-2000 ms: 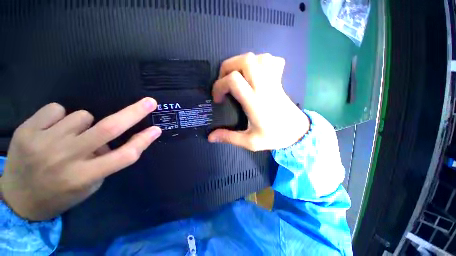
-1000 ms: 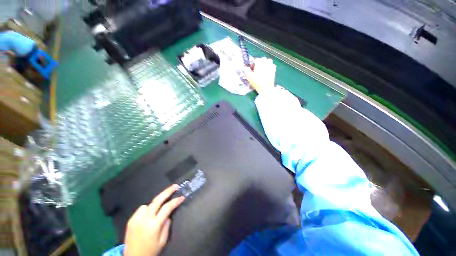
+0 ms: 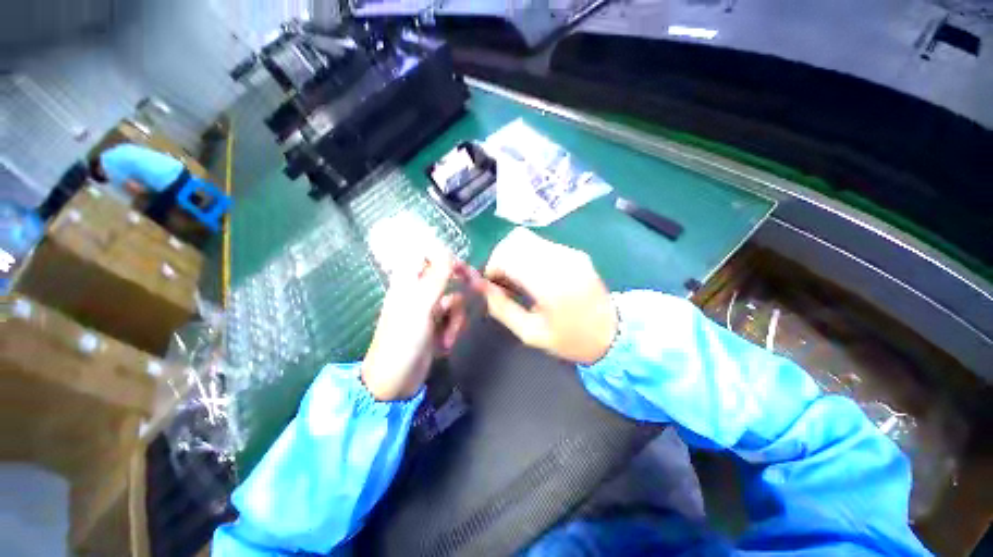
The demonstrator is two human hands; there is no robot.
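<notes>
A black TV back cover (image 3: 544, 408) lies in front of me, its far part hidden by my hands. The rating label (image 3: 441, 415) shows on it, partly covered by my left wrist and sleeve. My left hand (image 3: 419, 316) and my right hand (image 3: 553, 294) are raised over the cover, fingertips meeting. Whether something thin is between the fingers cannot be told. Beyond them stand a small black label box (image 3: 466, 183) with pale contents and a clear plastic bag (image 3: 541, 180).
A clear ribbed tray (image 3: 310, 285) lies left on the green bench, stacked black covers (image 3: 376, 114) behind. A black bar (image 3: 649, 219) lies right. An open scrap carton (image 3: 860, 375) is lower right, brown cartons (image 3: 109, 261) and a person's blue sleeve (image 3: 142, 165) left, a conveyor panel (image 3: 719, 87) beyond.
My right hand has come back from the plastic bag, and my left hand has lifted off the label; they now meet over the cover. The black bar now shows uncovered. The view has shifted.
</notes>
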